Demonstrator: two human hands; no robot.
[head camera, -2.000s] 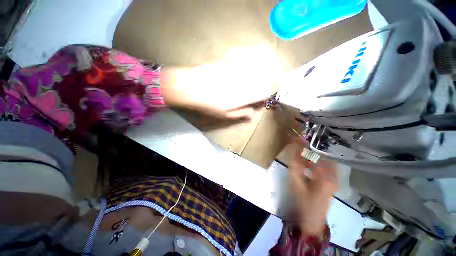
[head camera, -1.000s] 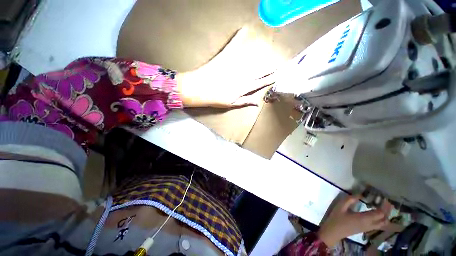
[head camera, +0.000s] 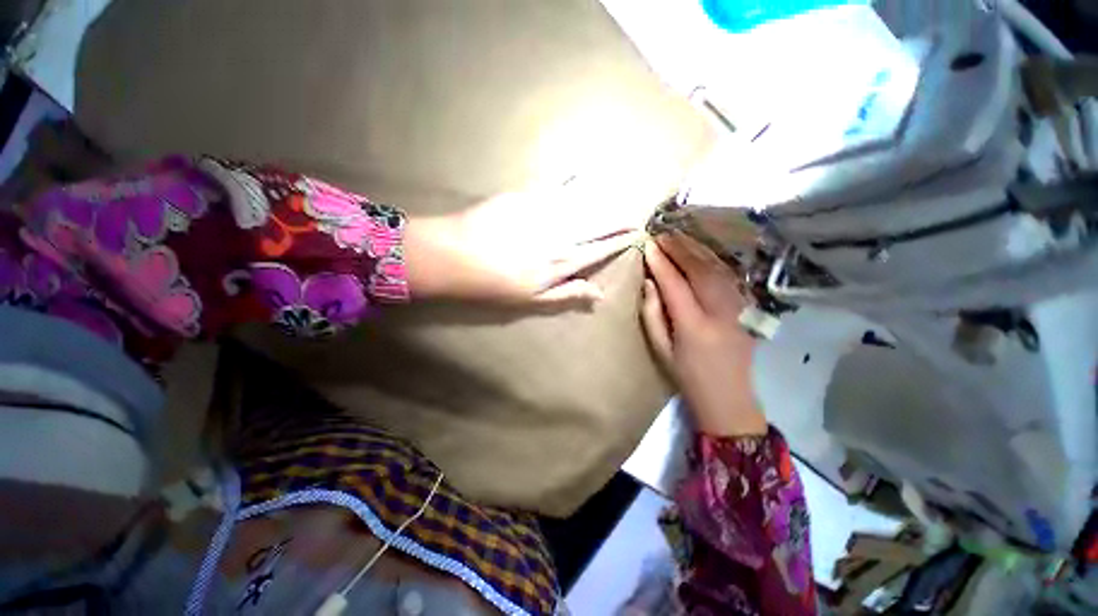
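A large khaki-brown fabric panel (head camera: 482, 391) lies over the machine table and hangs over its front edge towards the lap. My left hand (head camera: 518, 255) lies flat on it, fingertips close to the presser foot and needle area (head camera: 665, 219), thumb apart; lamp glare washes out part of the hand. My right hand (head camera: 704, 331) is on the cloth just right of the needle area, fingertips close to those of my left hand. Whether it pinches the cloth is hidden. The white sewing machine head (head camera: 915, 157) stands at the right.
A blue plastic piece (head camera: 771, 10) is cut off by the top edge. The white table (head camera: 795, 385) shows right of the cloth. Cloth scraps and small items (head camera: 891, 560) lie at lower right. A neck cord (head camera: 391, 542) hangs over the checked apron (head camera: 361, 463).
My right hand has come back from the lower right to the cloth by the needle. The panel has shifted and now drapes over the table's front edge. My left hand stays near the needle.
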